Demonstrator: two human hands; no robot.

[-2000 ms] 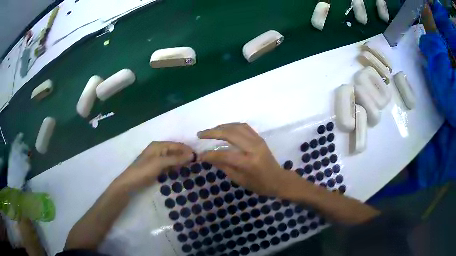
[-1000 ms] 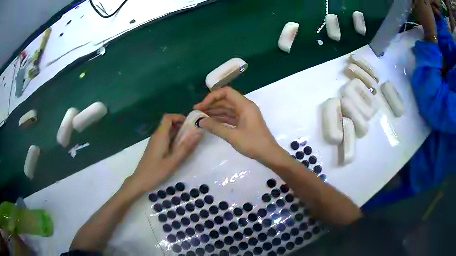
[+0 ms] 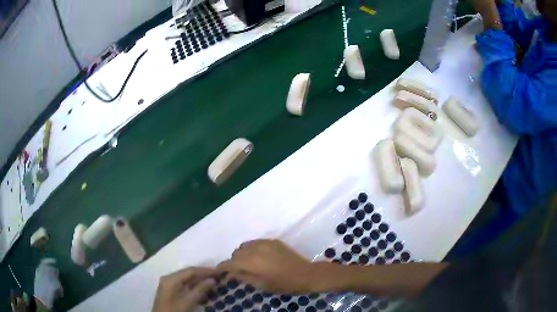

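A clear sheet with rows of black round pads (image 3: 360,234) lies on the white table at the lower middle. My left hand (image 3: 186,291) is at the sheet's upper left edge, fingers bent and close to my right hand. My right hand (image 3: 262,265) lies over the upper left part of the sheet, its fingertips hidden or blurred. I cannot tell whether a pad is between the fingers. An off-white housing with a dark spot at one end (image 3: 129,240) lies on the green conveyor belt (image 3: 171,177), up and left of my hands.
More housings (image 3: 230,161) lie spaced along the belt. A loose pile of housings (image 3: 391,166) sits on the white table at right, near a metal post (image 3: 436,36). A person's blue sleeve (image 3: 519,73) is at the right edge. A second pad sheet (image 3: 198,30) lies across the belt.
The housing that my hands held is out of them, and one with a dark spot now lies on the belt at left. Both hands have come down to the pad sheet. The camera view has shifted.
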